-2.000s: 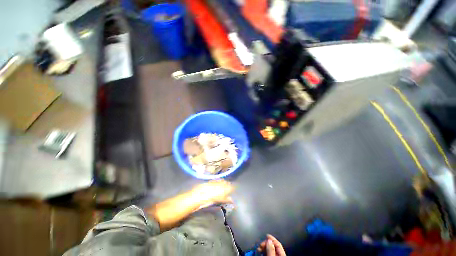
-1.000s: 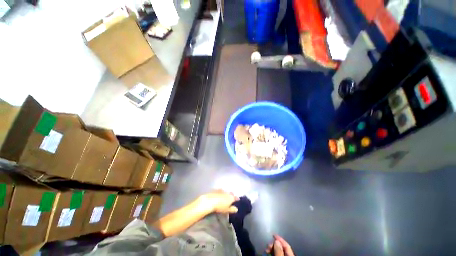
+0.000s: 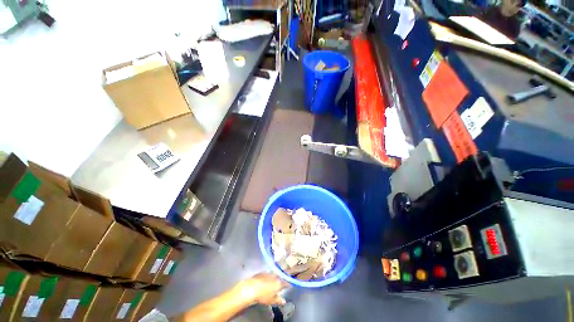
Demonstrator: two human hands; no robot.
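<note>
A round blue tub (image 3: 349, 267) stands on the floor in front of me, holding white and tan offcuts (image 3: 305, 245). My left hand (image 3: 263, 289) is bare and reaches in from the bottom edge, just beside the tub's lower left rim. It is blurred, and whether it holds something cannot be told. My right hand is not in view.
Stacked brown cartons (image 3: 94, 236) stand lower left. A bench (image 3: 126, 182) on the left holds an open carton (image 3: 148, 94). A blue press (image 3: 403, 75) with a control box (image 3: 466, 251) is on the right. A second blue tub (image 3: 324, 88) and a brown mat (image 3: 277, 157) lie ahead.
The view has tilted up, showing more of the press and the aisle ahead. The near tub sits lower in view. My left hand is lower, and my right hand has gone out of view.
</note>
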